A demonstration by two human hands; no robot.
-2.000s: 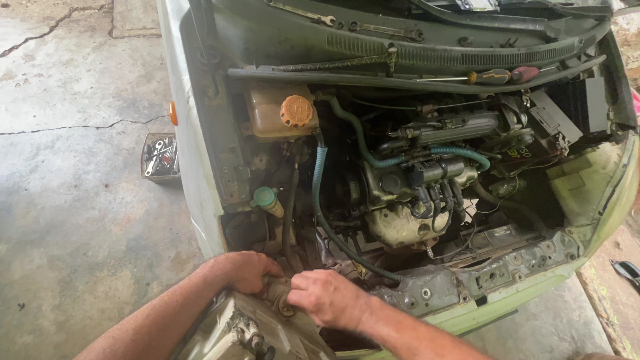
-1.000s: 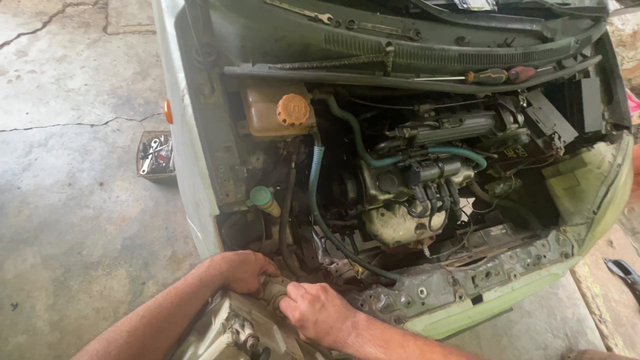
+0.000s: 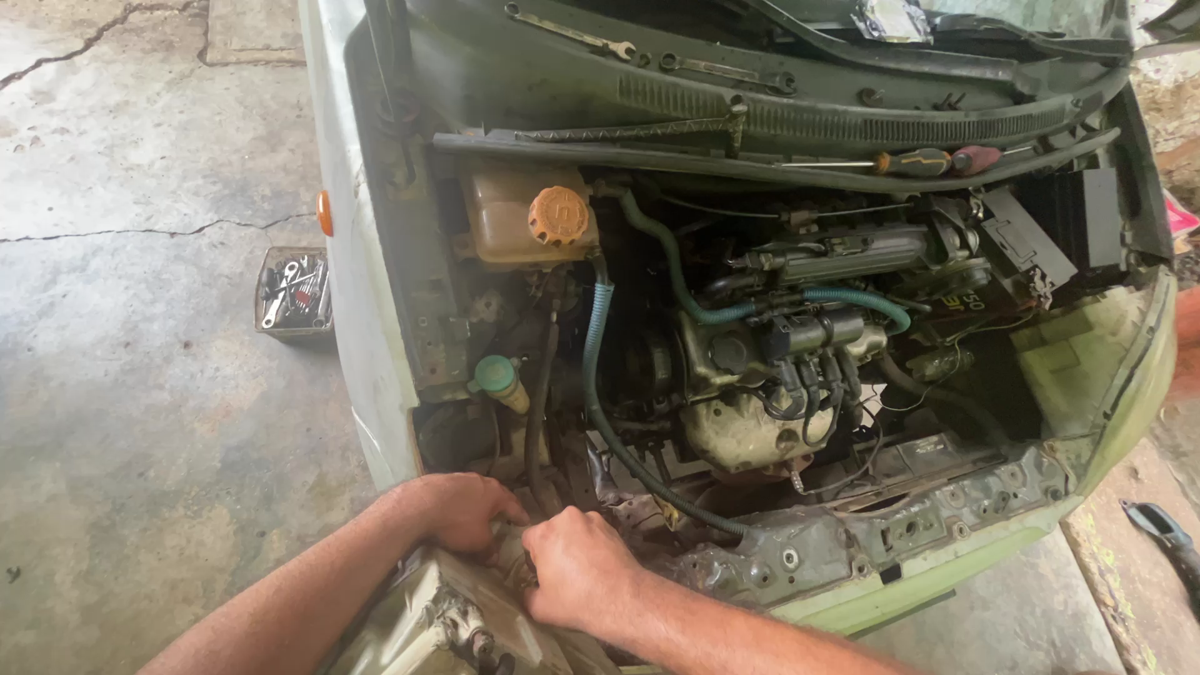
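A car's headlight housing [image 3: 469, 619] lies tilted at the bottom of the view, at the front corner of the open engine bay. My left hand [image 3: 464, 511] reaches over its upper edge, and its fingertips are hidden behind the housing. Beside it my right hand [image 3: 577, 567] is curled at the back of the housing; what its fingers grip is covered by the hand. Above both hands are a green-capped filler neck [image 3: 502, 380] and a dark hose [image 3: 539, 403]. To the right runs the metal radiator support [image 3: 834, 553].
The engine [image 3: 750, 431] and a coolant tank [image 3: 525, 216] with an orange cap fill the bay. Two screwdrivers [image 3: 923, 162] and a ratchet handle [image 3: 637, 128] rest along the cowl, with wrenches [image 3: 572, 33] above. A box of tools [image 3: 293, 328] stands on the concrete floor.
My right hand has shifted slightly at the back of the headlight housing, its fist now more upright. My left hand stays at the housing's upper edge.
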